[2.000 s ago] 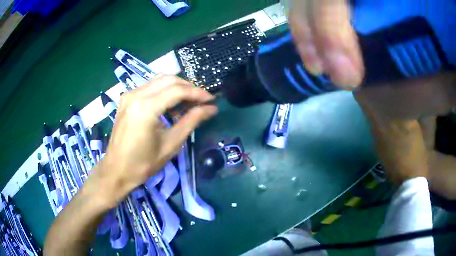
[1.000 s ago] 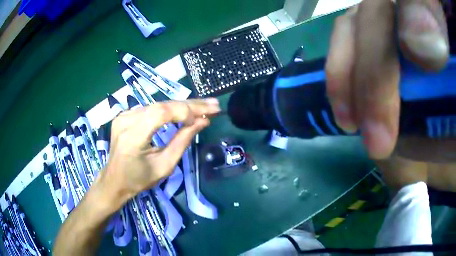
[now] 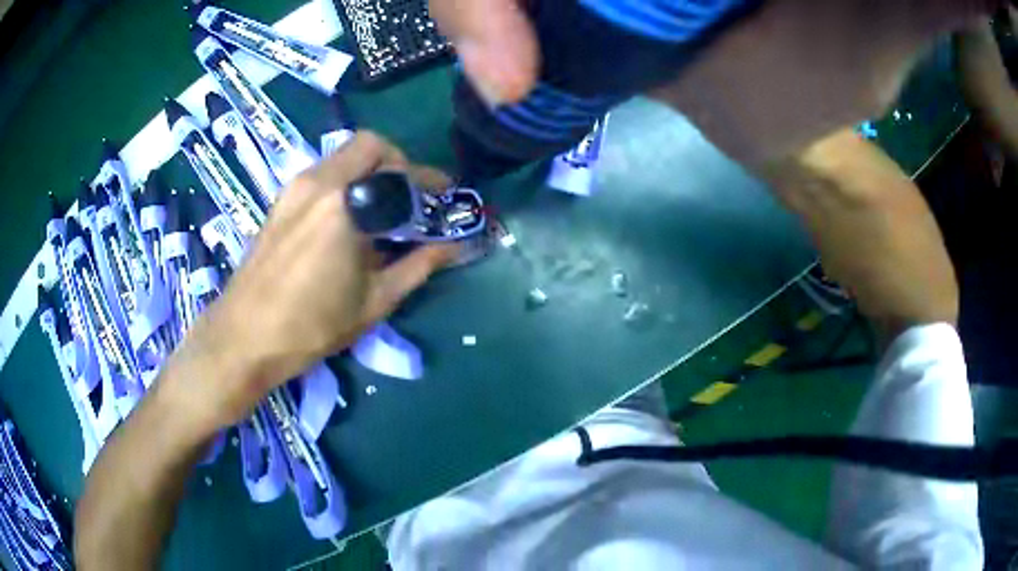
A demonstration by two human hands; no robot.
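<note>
My left hand [image 3: 318, 240] grips a small device part [image 3: 452, 212] with a dark rounded end cap [image 3: 380, 203] and an open lavender-rimmed end showing inner detail. A thin lead with a small white connector [image 3: 508, 239] trails from it. My right hand [image 3: 714, 78], partly cut off by the top edge, holds the blue-and-black electric screwdriver [image 3: 558, 89]. Its dark nose points down close to the part's open end; the bit cannot be made out. The black screw tray [image 3: 391, 39] with bright dots is cut off at the top.
Many slim lavender device housings [image 3: 117, 296] lie piled at left. One housing [image 3: 577, 165] lies behind the screwdriver. Small pale bits [image 3: 620, 282] are scattered on the dark green bench [image 3: 502, 379]. The black cord [image 3: 781, 449] crosses my lap. Part of another person's arm shows at upper right.
My left hand has taken hold of the dark-capped part that lay on the bench. The screwdriver has come down to it from beside the screw tray. The view has shifted.
</note>
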